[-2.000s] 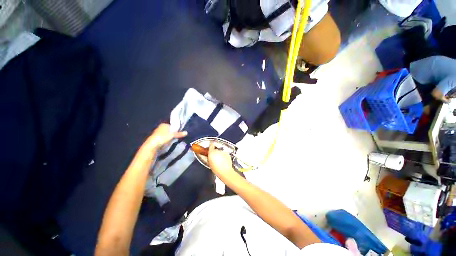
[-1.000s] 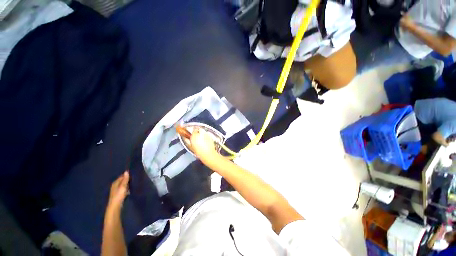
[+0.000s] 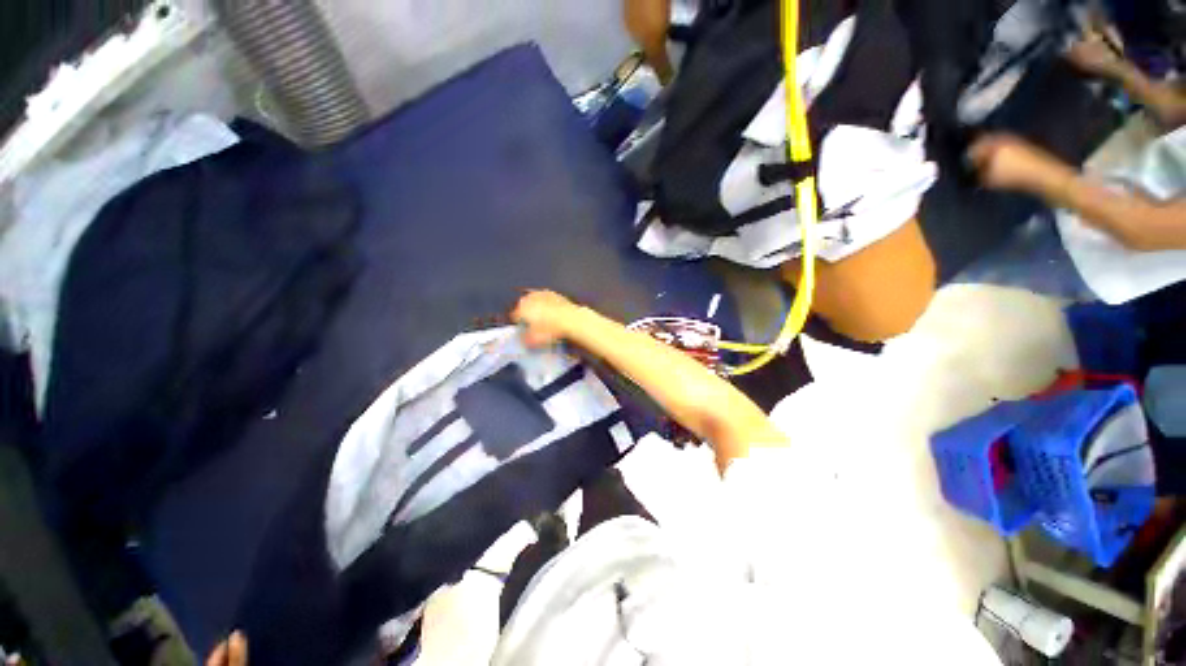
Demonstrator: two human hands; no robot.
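Observation:
The navy garment with pale grey areas (image 3: 371, 475) lies spread on the table in front of me, its dark part towards me. A small navy square (image 3: 505, 411) lies on the pale area, across narrow dark bands. My right hand (image 3: 546, 320) is closed at the garment's far edge. My left hand (image 3: 229, 651) is mostly cut off by the bottom edge; only fingers show beside the dark cloth, and its grip is unclear. The steam iron (image 3: 676, 341) rests right of my right hand, partly hidden behind my forearm, with nobody holding it.
Yellow hoses (image 3: 803, 195) rise from the iron. A dark garment heap (image 3: 195, 299) lies at the left. Navy and grey garments (image 3: 741, 156) hang over a tan rounded form (image 3: 869, 286) beyond the iron. Blue crates (image 3: 1080, 455) stand right. Another person's arm (image 3: 1080, 195) reaches in at upper right.
My right hand has let go of the iron, now parked to the right, and moved to the garment's far edge. The garment lies more spread out, with the navy square uncovered. My left hand moved down-left.

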